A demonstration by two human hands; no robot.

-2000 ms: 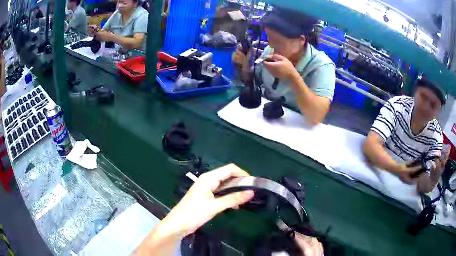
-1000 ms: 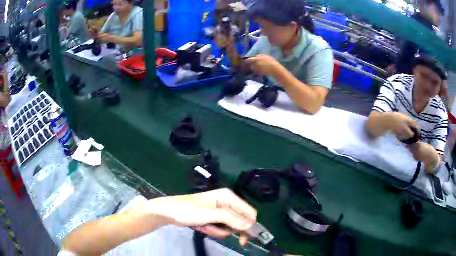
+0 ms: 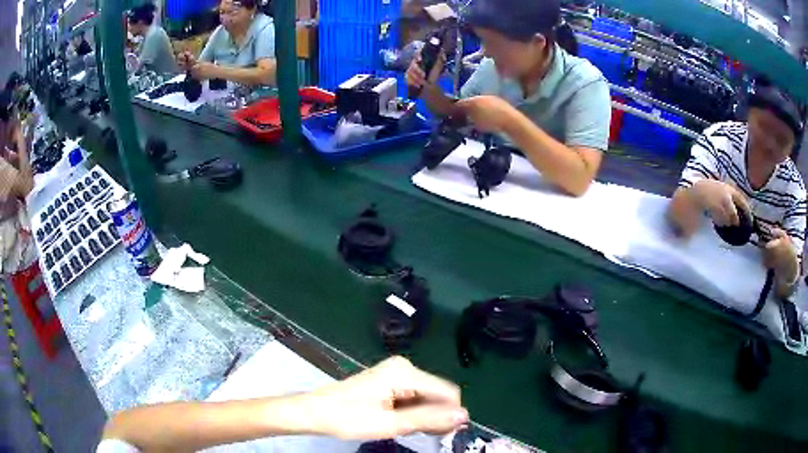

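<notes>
My left hand (image 3: 403,403) reaches in from the lower left, fingers curled and fingertips close together at the bottom edge. Whether they pinch something is too blurred to tell. Small dark and whitish bits (image 3: 483,441) lie just beyond the fingertips, cut off by the edge. A black part (image 3: 385,447) shows below the wrist. My right hand cannot be made out. On the green belt, a black headset (image 3: 505,327) lies beside a shiny silver headband strip (image 3: 585,387). Another black headset part (image 3: 403,310) carries a white patch.
A white sheet (image 3: 275,376) lies on the film-covered bench. To the left stand a spray can (image 3: 133,234), a crumpled white cloth (image 3: 183,268) and a tray of small black parts (image 3: 78,226). Across the belt are red (image 3: 266,128) and blue bins (image 3: 328,146) and seated workers.
My left hand has let go of the headband, which now lies on the belt. A small shiny piece seen at its fingertips a second ago is no longer clear. The view has shifted slightly.
</notes>
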